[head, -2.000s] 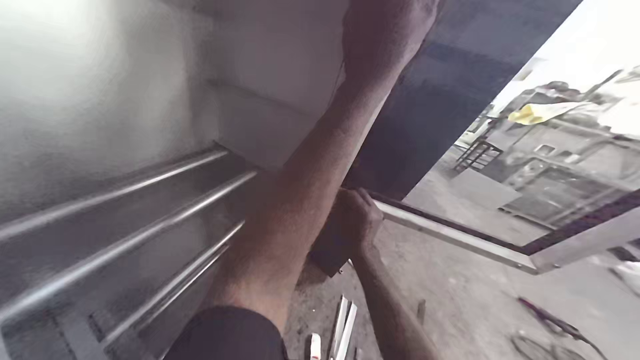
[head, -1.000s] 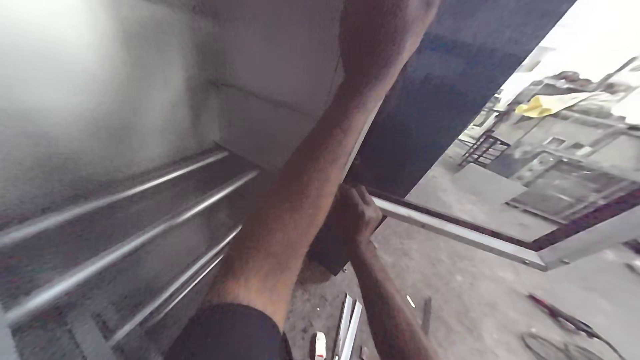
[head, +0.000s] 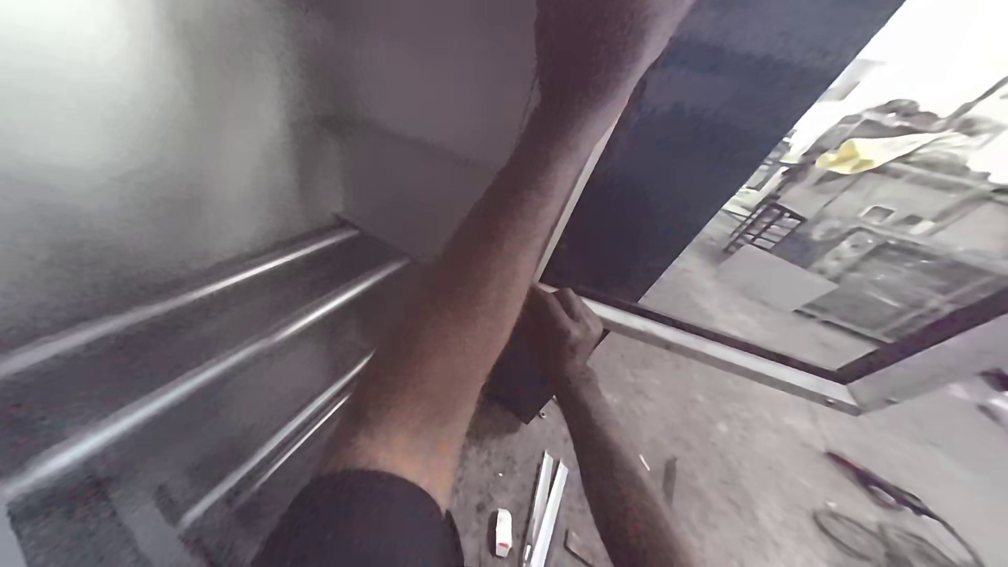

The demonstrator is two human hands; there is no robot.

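Note:
My left arm, in a dark sleeve, reaches up across the middle of the head view. My left hand (head: 610,35) is cut off by the top edge, beside a dark blue panel (head: 709,102), and its fingers cannot be seen. Below, my right hand (head: 568,327) has its fingers curled at the corner of a metal frame (head: 709,352), where the lower bar meets a pale upright edge. A dark box-like piece (head: 524,378) shows under that hand, partly hidden by my left forearm.
Shiny metal rails (head: 213,362) run along a grey metal surface at left. On the concrete floor lie metal strips (head: 547,508), a small white object (head: 503,533) and a tool with a cable (head: 882,484). A yellow cloth (head: 866,153) hangs at the far right.

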